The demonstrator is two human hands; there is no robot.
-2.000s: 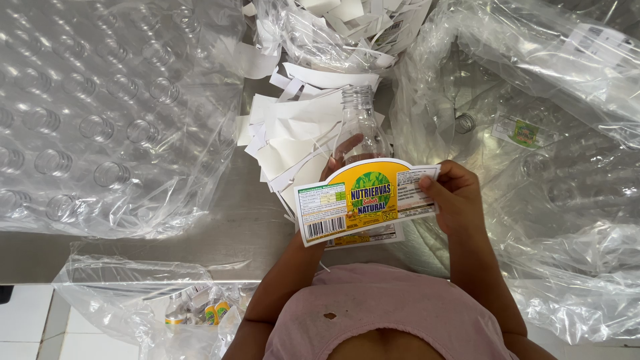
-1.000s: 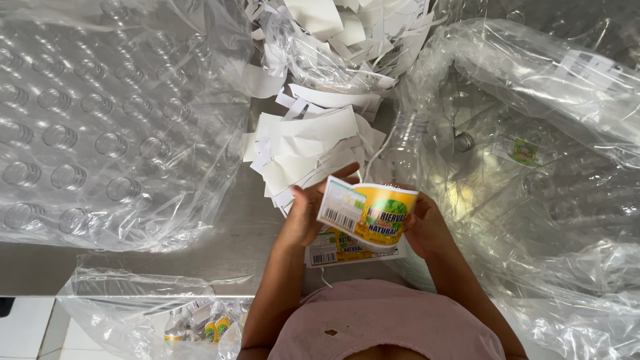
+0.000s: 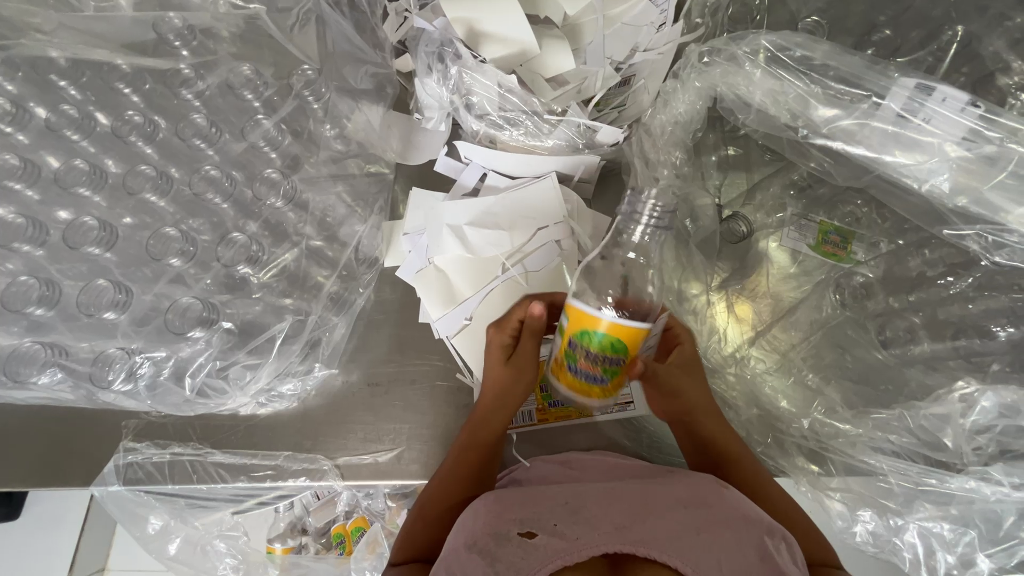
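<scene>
A clear plastic bottle (image 3: 620,276) is tilted between my hands, its threaded neck pointing up and slightly right. A yellow and green printed label (image 3: 598,352) lies around its lower body. My right hand (image 3: 676,368) grips the bottle and the label's edge from the right side. On the left, my left hand (image 3: 518,344) is close to the bottle, thumb raised; its fingers are partly hidden behind the bottle, so its contact is unclear. Beneath the bottle, more printed labels (image 3: 620,406) lie on the metal table.
Bagged clear bottles (image 3: 172,244) cover the table's left. White backing paper (image 3: 480,232) is heaped behind my hands. At right, a plastic bag (image 3: 840,336) holds bottles. Below the front edge, an open plastic bag (image 3: 216,480) contains labelled bottles (image 3: 350,534).
The label, held flat two seconds ago and curved one second ago, is now around the bottle. The bottle has come forward between my hands, and my left hand has turned thumb up.
</scene>
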